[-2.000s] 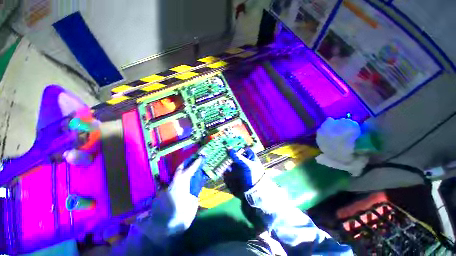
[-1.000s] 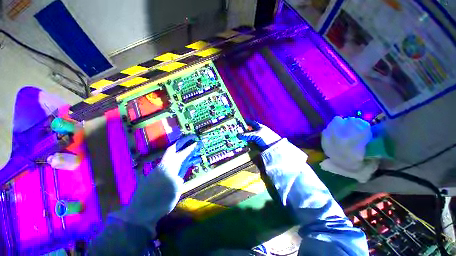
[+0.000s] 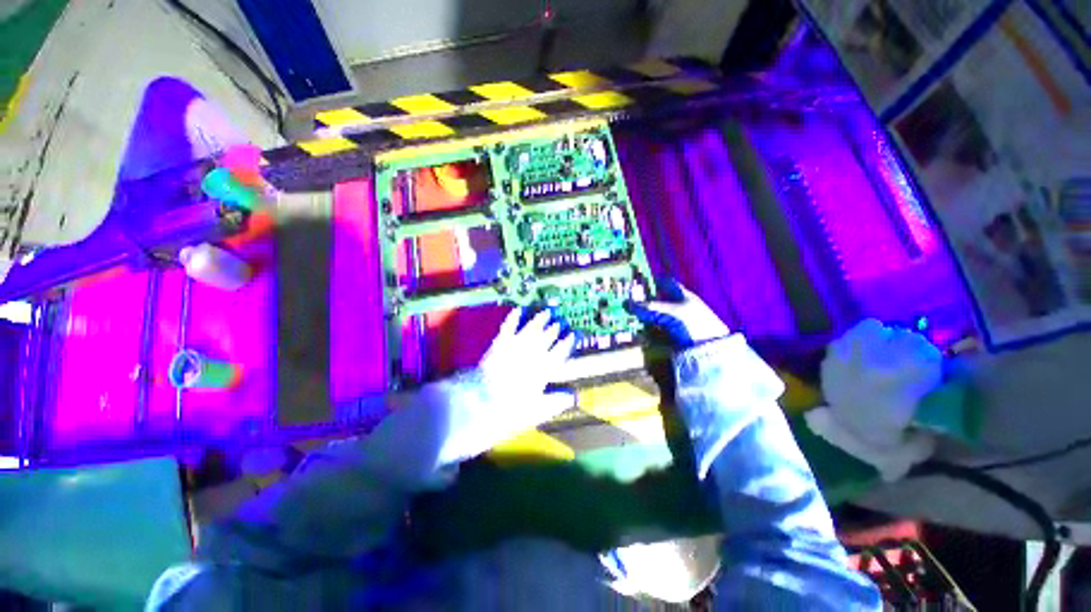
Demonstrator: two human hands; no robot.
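A pale green carrier (image 3: 511,239) lies on the conveyor, with two columns of windows. Three populated green circuit boards fill its right column: the top one (image 3: 556,164), the middle one (image 3: 577,232) and the nearest one (image 3: 598,313). The left column's windows show red and orange. My left hand (image 3: 526,365), in a white glove with dark blue fingertips, has its fingers apart at the nearest board's left end. My right hand (image 3: 684,317) has its blue fingertips at that board's right end. Whether they grip its edge is unclear.
Yellow-black taped rails (image 3: 479,109) run behind and in front of the carrier. Small bottles (image 3: 215,265) and a ringed cup (image 3: 188,369) stand at left. A crumpled white bundle (image 3: 879,383) lies at right. A red-black tote (image 3: 897,571) is at bottom right.
The board held above the carrier two seconds ago now lies in the nearest right window. Since one second ago, my left hand has flattened at its left end; the view has shifted.
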